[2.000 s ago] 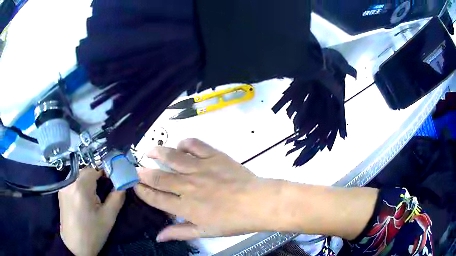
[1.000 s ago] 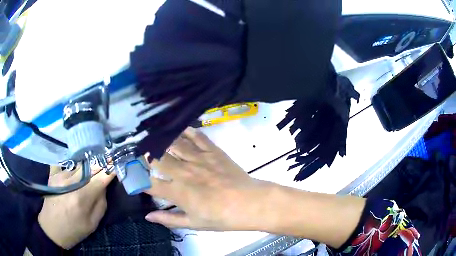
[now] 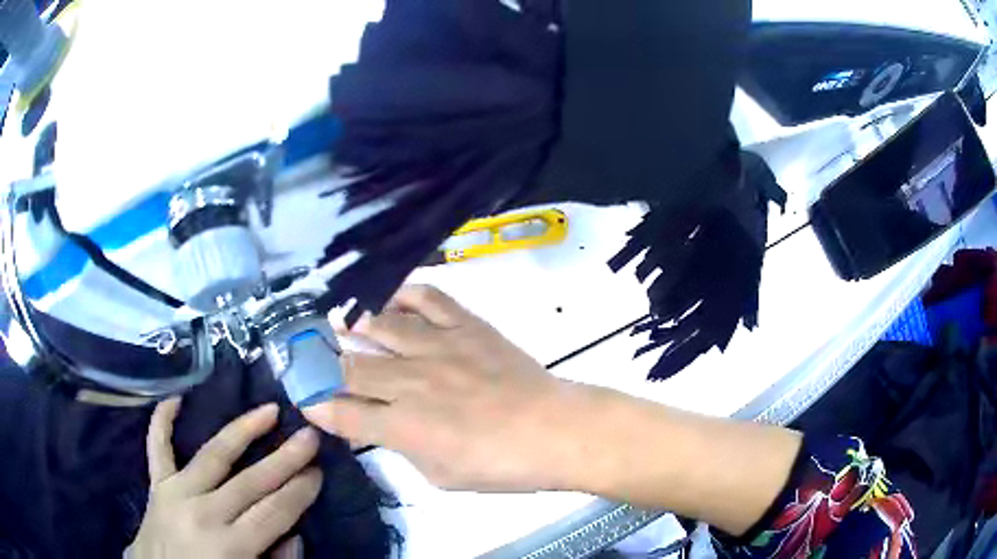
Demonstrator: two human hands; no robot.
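Note:
Dark cloth (image 3: 355,508) with a frayed edge lies under the machine head and over the table's front. My left hand (image 3: 235,480) lies on the cloth at the lower left, its fingers spread and pointing up toward the needle area. My right hand (image 3: 448,382) lies beside the blue-grey cylinder (image 3: 311,369), palm down, its fingertips at the cloth edge and partly hidden by the cylinder. The needle and presser foot are hidden behind the machine's front parts. I cannot tell whether the right fingers grip the cloth.
Black fringed strips (image 3: 700,273) hang over the machine arm. Yellow thread snips (image 3: 508,235) lie behind my right hand, blades mostly hidden. A smartphone (image 3: 907,191) lies by the control panel (image 3: 864,82). A black garment pile (image 3: 875,409) is at the right, beyond the ruler edge (image 3: 782,404).
My left hand has come away from the needle area, down and to the right, and now lies spread on the cloth. The checked part no longer shows clearly. My right hand has stayed nearly in place.

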